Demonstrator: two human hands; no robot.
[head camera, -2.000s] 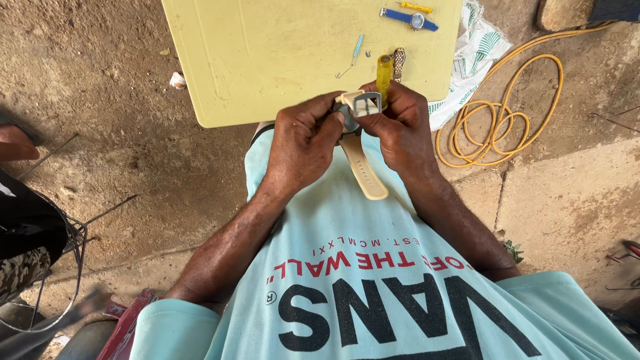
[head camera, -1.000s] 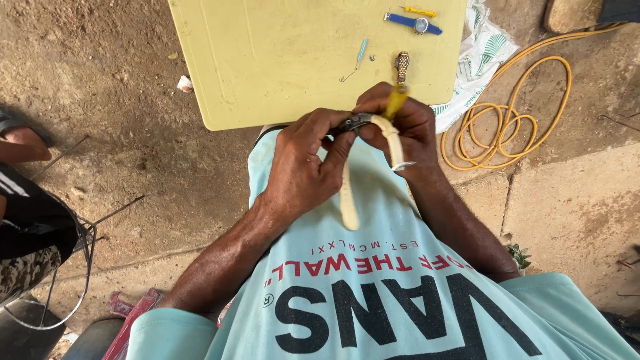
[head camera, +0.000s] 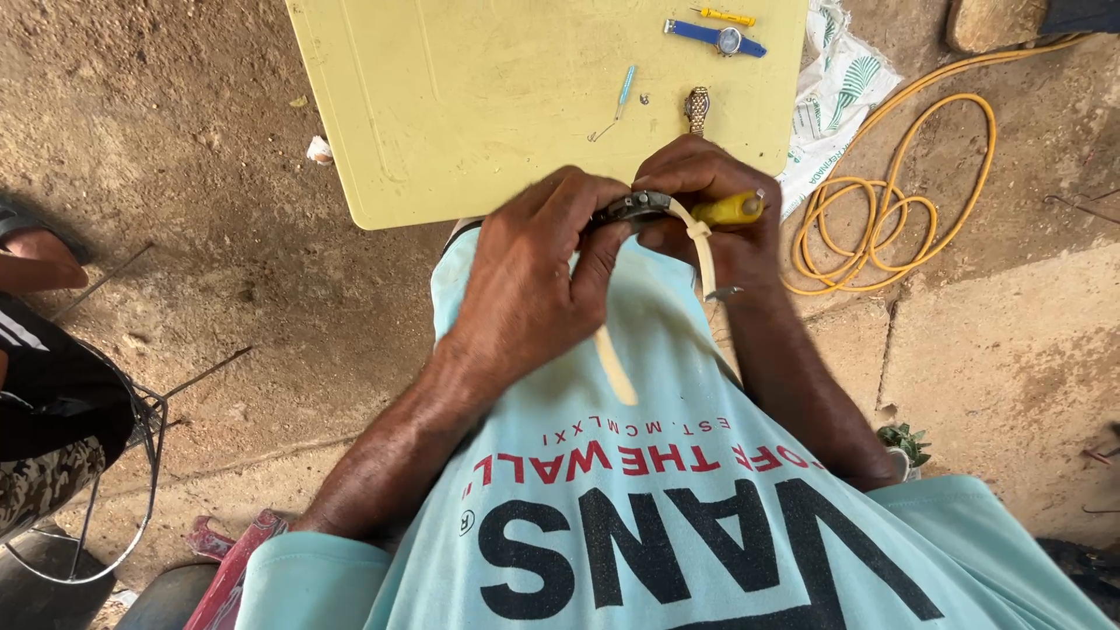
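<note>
Over my lap, just off the near edge of a yellow plastic table (head camera: 490, 114), I hold a wristwatch (head camera: 641, 206) with a dark case and a cream strap (head camera: 704, 258). My left hand (head camera: 542, 262) pinches the case from its left side; one strap end hangs below that hand. My right hand (head camera: 717, 197) grips the case's right side and also holds a yellow-handled tool (head camera: 731, 209), whose tip is hidden. The buckle end of the strap curves down by my right wrist.
On the table lie a metal-bracelet watch (head camera: 696, 111), a light blue hooked tool (head camera: 626, 92), a blue-strap watch (head camera: 729, 40) and a yellow screwdriver (head camera: 728, 17). A white sack (head camera: 831, 96) and a coiled yellow hose (head camera: 875, 188) are at right. A person sits at far left.
The watch, held with its strap and buckle toward me two seconds ago, is now turned edge-on. The yellow handle, upright then, now points to the right in my right hand.
</note>
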